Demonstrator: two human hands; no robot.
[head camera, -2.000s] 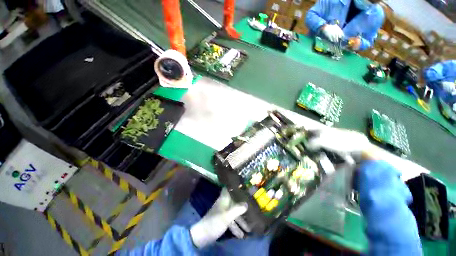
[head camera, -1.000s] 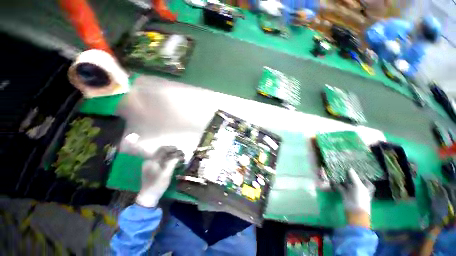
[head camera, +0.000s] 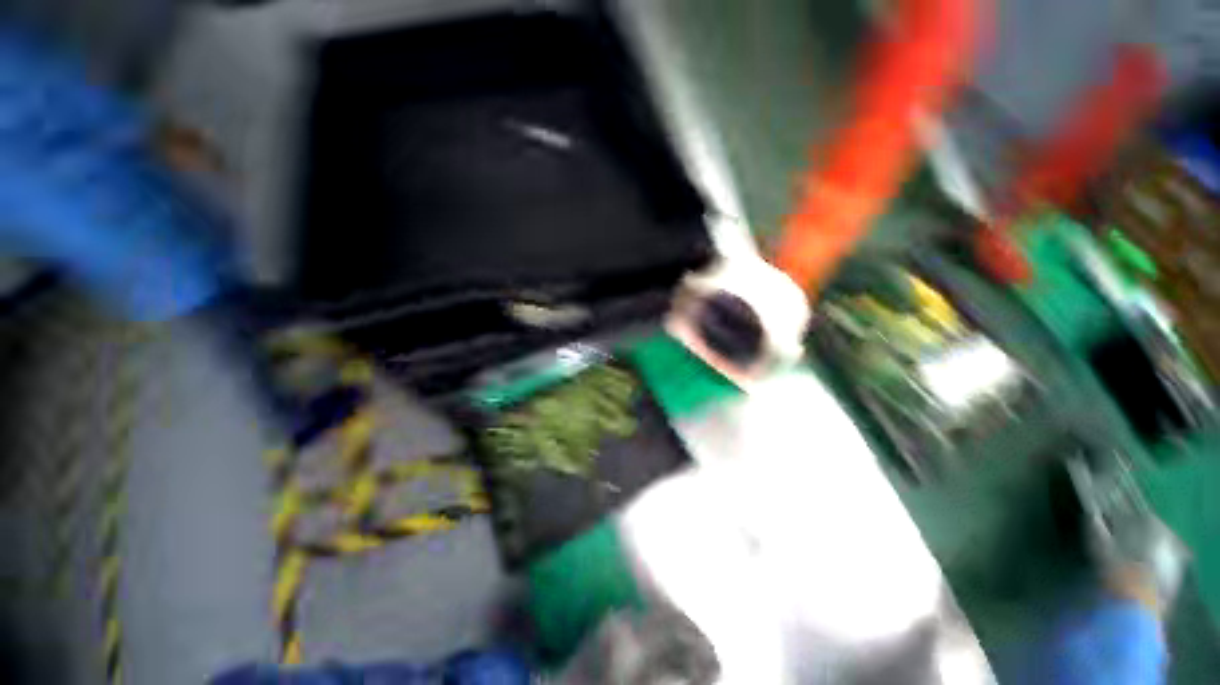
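The view is strongly blurred. A shallow black parts tray (head camera: 535, 515) with olive-green pieces (head camera: 569, 422) lies at the bench's left end. A loaded pallet (head camera: 923, 355) with a white block and yellow parts is on the green conveyor. My right hand (head camera: 1137, 542) is a smear at the lower right above its blue sleeve, near a dark shape; whether it holds anything is unclear. A grey-white blurred shape at the bottom edge may be my left hand (head camera: 642, 649), cut off; its fingers cannot be made out.
A large black tote (head camera: 495, 174) stands beyond the tray. A round black-centred white fitting (head camera: 736, 328) and orange-red ducts (head camera: 870, 147) rise beside the conveyor. Another person's blue-clothed part (head camera: 107, 187) is at the upper left. Yellow-black tape (head camera: 355, 462) marks the floor.
The view has swung left, bringing the tote and fitting toward the middle. The pallet and green board that were by my hands have left the picture.
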